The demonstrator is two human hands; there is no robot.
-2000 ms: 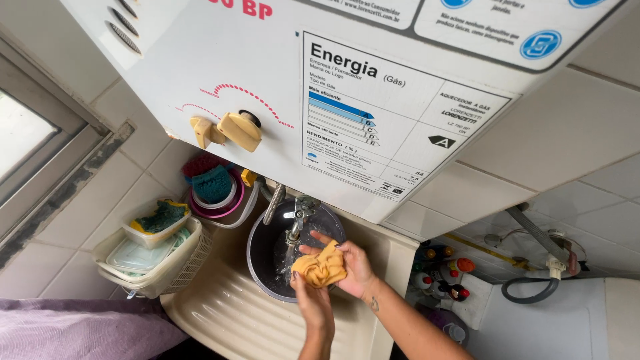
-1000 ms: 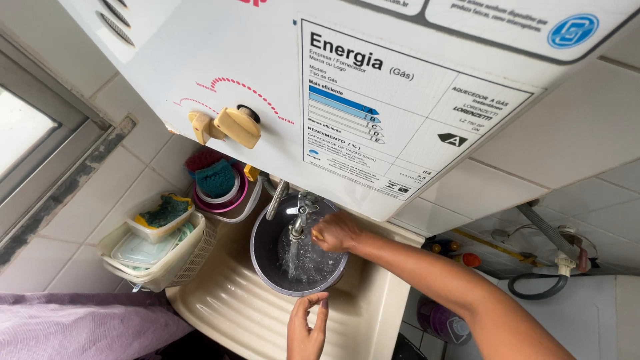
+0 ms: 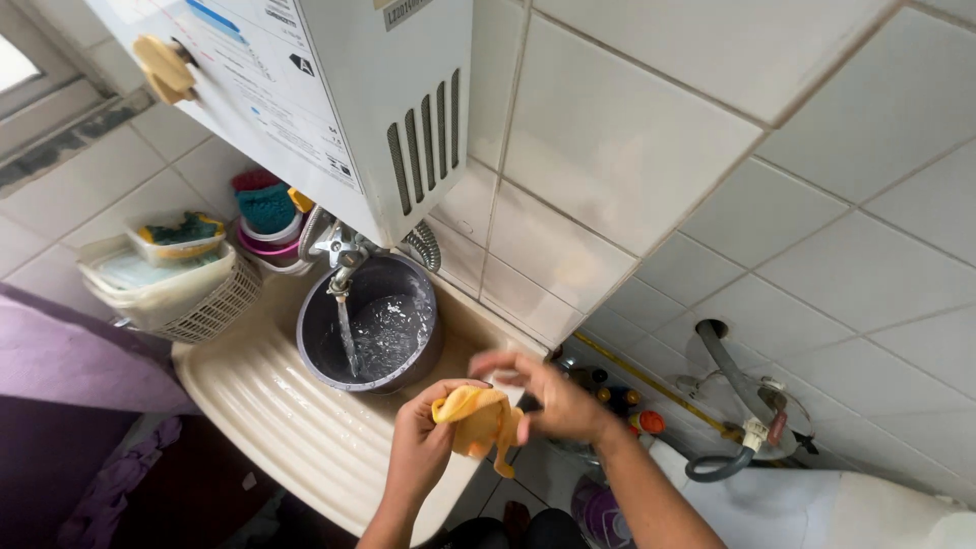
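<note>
A yellow-orange cloth (image 3: 476,423) hangs bunched in my left hand (image 3: 425,431), pinched between thumb and fingers over the sink's right part. My right hand (image 3: 553,396) is just right of the cloth, blurred, its fingers spread; whether a fingertip touches the cloth is unclear. Water runs from a metal tap (image 3: 340,278) into a dark round bucket (image 3: 367,383), which stands in the beige ribbed laundry sink (image 3: 267,393) beyond my hands. Bubbles and splashes show on the water inside.
A white gas water heater (image 3: 412,91) juts out above the tap. Left of the bucket stand a white basket (image 3: 206,305) with containers and a pink-rimmed tub (image 3: 267,248) holding scrubbing pads. Bottles (image 3: 621,400) stand right of the sink, near a grey drain hose (image 3: 717,469).
The view has swung to the right. One second ago my right hand was a fist over the bucket; now it is open beside the cloth, which my left hand holds nearer my body.
</note>
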